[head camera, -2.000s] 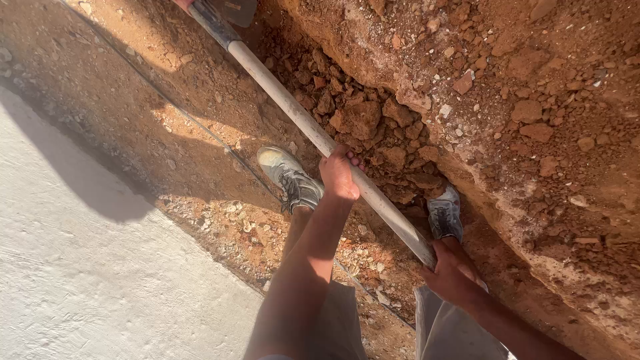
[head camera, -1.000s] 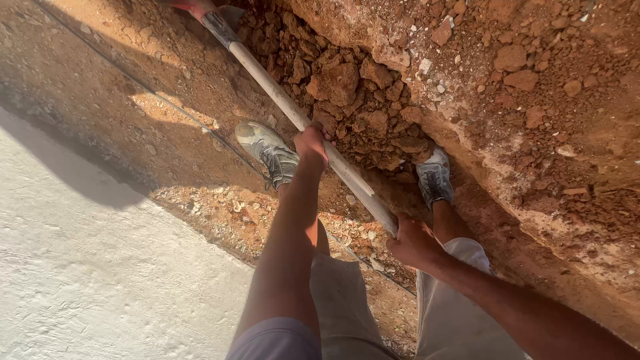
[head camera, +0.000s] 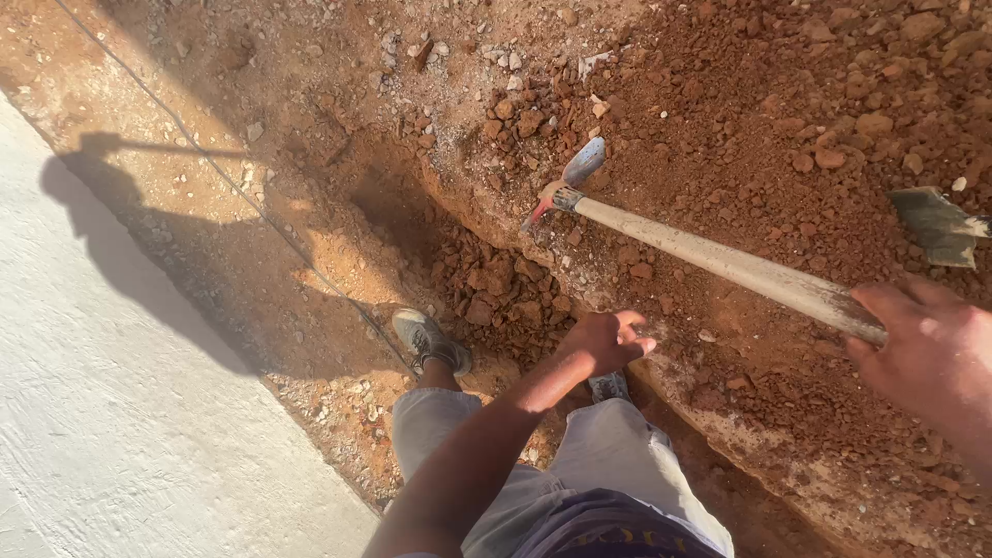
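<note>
A mattock (head camera: 721, 260) with a pale wooden handle lies over the reddish soil to the right of the trench, its metal head (head camera: 570, 182) toward the upper middle. My right hand (head camera: 918, 353) is around the end of the handle. My left hand (head camera: 616, 341) is off the handle, below its middle, with the fingers partly curled and nothing in them. Under my left hand is the trench, with loose clods of red earth (head camera: 504, 291) beside my shoes.
A shovel blade (head camera: 938, 226) rests on the soil at the right edge. A thin cable or cord (head camera: 256, 205) runs along the ground at left, beside a white concrete surface (head camera: 139, 403). The trench edge (head camera: 721, 446) slopes down to the right.
My left hand has let go of the handle. My right hand has moved right with the mattock, whose head is now out of the trench side and over the right bank. The view has shifted.
</note>
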